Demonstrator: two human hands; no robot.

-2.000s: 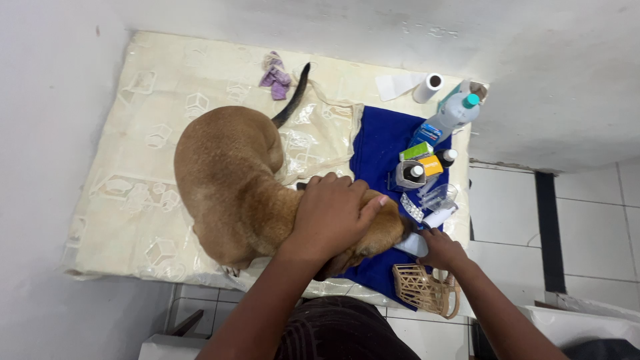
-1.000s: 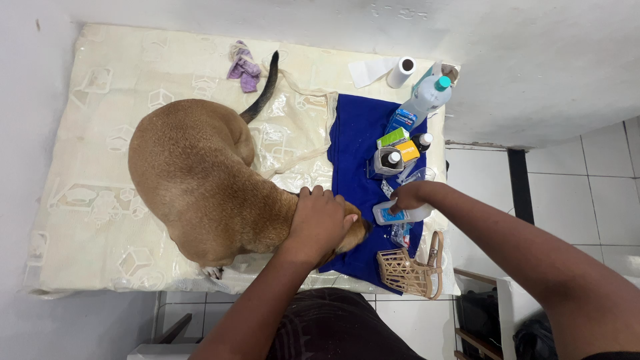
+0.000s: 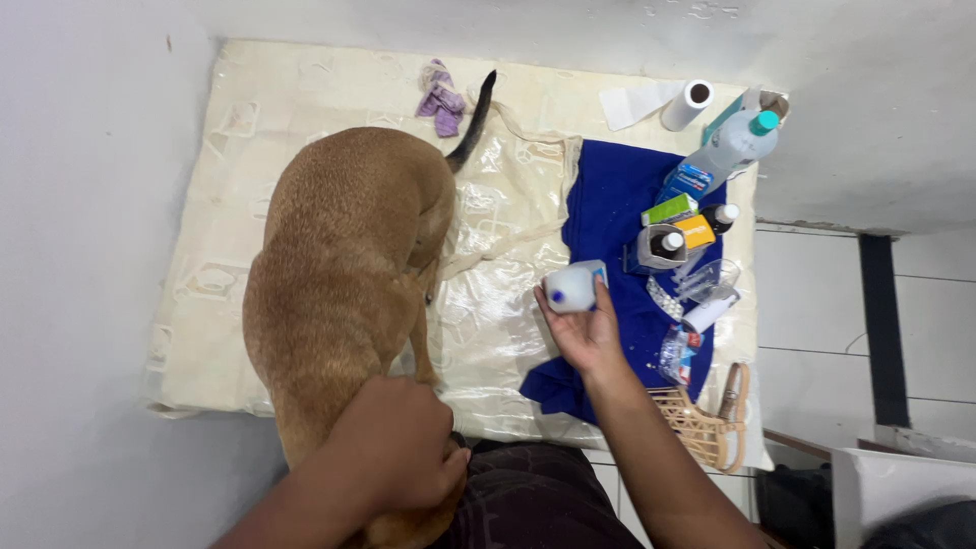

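Note:
A brown dog (image 3: 343, 252) with a black-tipped tail stands at the left part of the plastic-covered table (image 3: 206, 328), its head low by my lap and partly hidden. My left hand (image 3: 408, 435) lies on its neck or head, fingers curled; whether they grip anything is hidden. My right hand (image 3: 581, 324) holds a translucent white plastic bottle (image 3: 570, 290) with a blue tip, over the left edge of the dark blue cloth (image 3: 606, 198).
On the right stand a large clear bottle (image 3: 736, 145), a paper roll (image 3: 688, 105), medicine boxes (image 3: 690, 231), dark bottles (image 3: 720, 217), a blister pack (image 3: 663, 297) and a wicker basket (image 3: 698, 427). A purple cloth (image 3: 442, 103) lies near the wall.
My right hand has lifted the white bottle from among the supplies and brought it left. The dog's head has moved from the blue cloth toward my lap, my left hand with it.

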